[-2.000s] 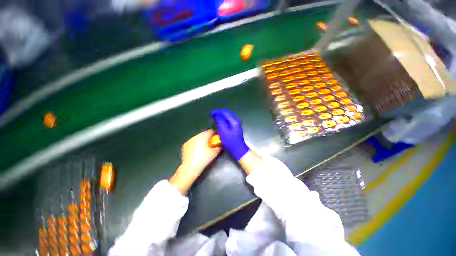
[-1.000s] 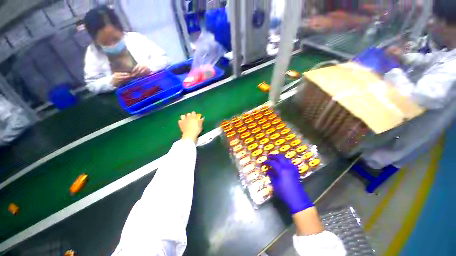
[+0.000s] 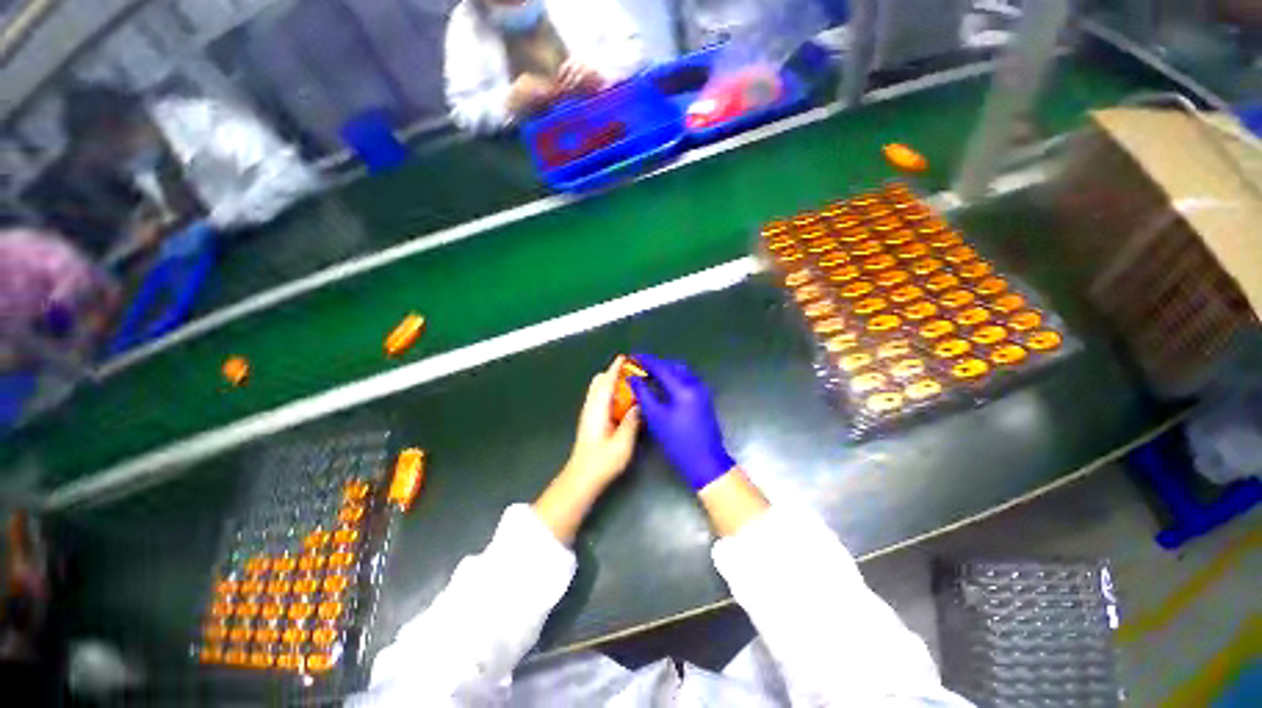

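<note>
My bare left hand holds an orange component in its fingertips above the dark green bench. My right hand, in a purple-blue glove, touches the same component from the right. A full tray stack of orange components lies to the right, at the rail. A part-filled tray lies at the left, orange parts in its near rows and its far pockets without parts. A single set-aside part lies beside that tray's right edge.
The green conveyor belt beyond the pale rail carries a few single components. Blue bins and a person in white stand across it. An open carton is at the far right. Empty trays are below the bench edge.
My left hand has come back from the belt with a component. My right hand has left the full tray stack and meets the left. The view has shifted, showing the left tray.
</note>
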